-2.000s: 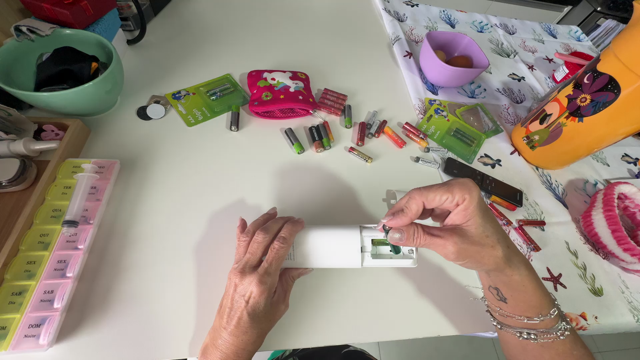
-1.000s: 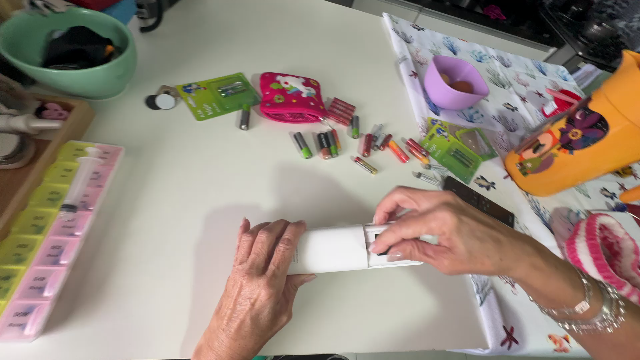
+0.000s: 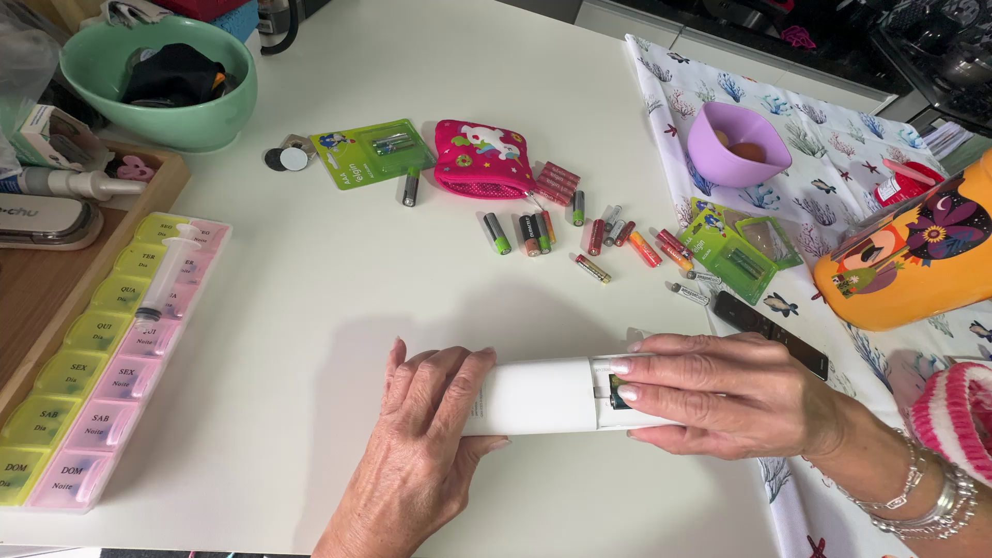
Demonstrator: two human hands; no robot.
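Observation:
A white plastic device point(image 3: 539, 395) with an uncovered battery compartment lies across the front of the table. My left hand point(image 3: 426, 438) grips its left end, thumb below and fingers on top. Over the right end is my right hand point(image 3: 717, 395), its fingertips at the compartment, where part of a dark battery point(image 3: 618, 392) shows. The rest of the compartment is hidden under my right fingers. Behind the device lie several loose batteries point(image 3: 593, 268), a pink unicorn pouch point(image 3: 482, 159) and a green battery blister pack point(image 3: 373, 153). A second green pack point(image 3: 732, 252) is to the right.
A black remote control point(image 3: 771, 333) lies near my right hand, on the edge of a sea-patterned cloth point(image 3: 814, 116). Farther right are a purple bowl point(image 3: 709, 147) and an orange container point(image 3: 907, 256). At the left are a weekly pill organizer point(image 3: 101, 387) with a syringe point(image 3: 167, 279), and a green bowl point(image 3: 178, 120).
Two seconds ago my right fingers were raised at the compartment with more of its inside visible; now they lie flat over it. My left hand still holds the device.

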